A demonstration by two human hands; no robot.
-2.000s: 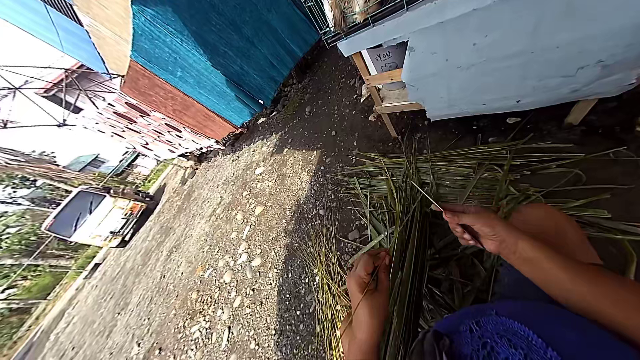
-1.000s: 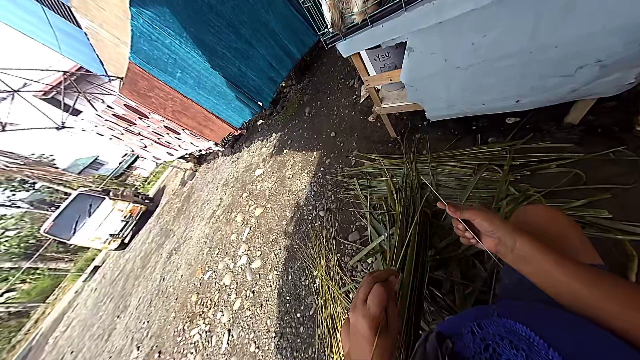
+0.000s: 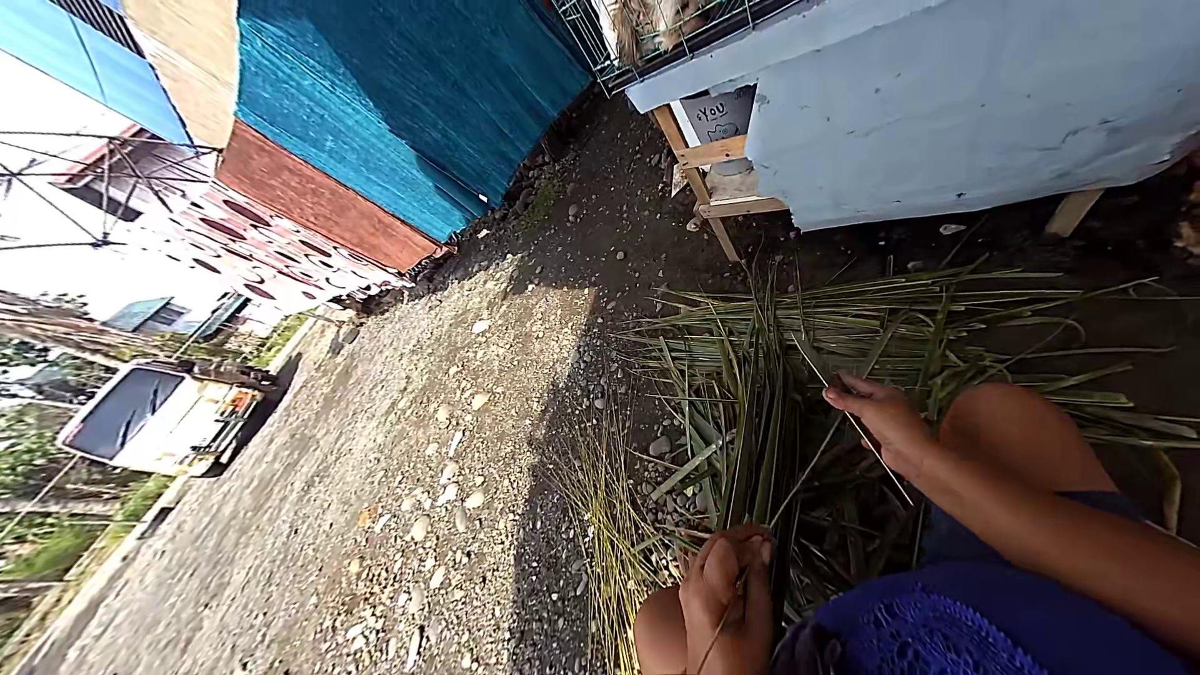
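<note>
My left hand (image 3: 727, 586) is at the bottom, its fingers closed around a thin brown palm-leaf rib (image 3: 720, 637). A narrow strip runs from this hand up toward my right hand (image 3: 881, 422). That hand pinches a slim, pale, blade-like strip (image 3: 879, 457) that juts out on both sides of the fingers; whether it is a knife or a leaf rib, I cannot tell. Long green palm leaves (image 3: 759, 403) lie between and beyond my hands, with more spread on the ground to the right. Thin yellow-green ribs (image 3: 614, 534) lie in a bunch beside my left hand.
My knees (image 3: 1022, 431) flank the leaves. A light-blue covered stand (image 3: 937, 122) with wooden legs rises close by. Stony gravel (image 3: 403, 450) stretches to the left, with a parked vehicle (image 3: 155, 417) at its far side. Teal sheeting (image 3: 403, 84) forms a wall farther off.
My left hand was lower against the leaves and has shifted a little. A long thin strip now shows on both sides of my right hand; two seconds ago it showed mainly above the fingers.
</note>
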